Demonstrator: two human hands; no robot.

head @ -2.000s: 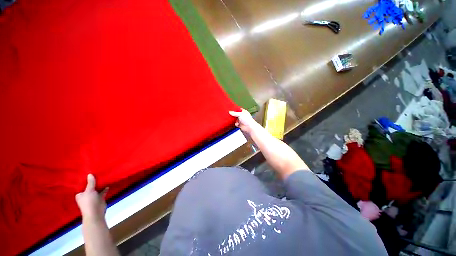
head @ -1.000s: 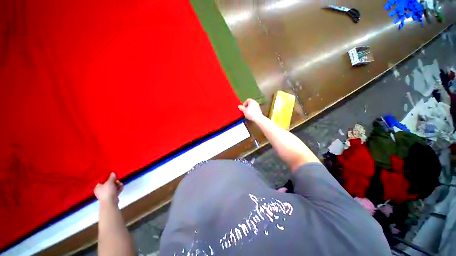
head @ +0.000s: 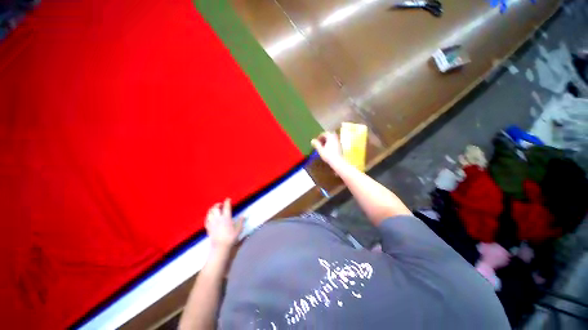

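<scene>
The red fabric ply covers the left and middle of the table, with some wrinkles at the lower left. A green fabric strip shows along its far end. A dark blue edge and a white strip show along its near side. My left hand lies on the near red edge, fingers apart, holding nothing that I can see. My right hand is at the near corner of the green strip, fingers bent; whether it pinches cloth is unclear. The yellow block stands just right of it.
Black-handled scissors and a small box lie on the brown table. Blue scraps show at the top edge. Red, green and dark offcuts are heaped on the floor at the right.
My left hand has moved right along the near edge, closer to my right hand, and its fingers have opened. My right hand has shifted from the red corner to the green corner.
</scene>
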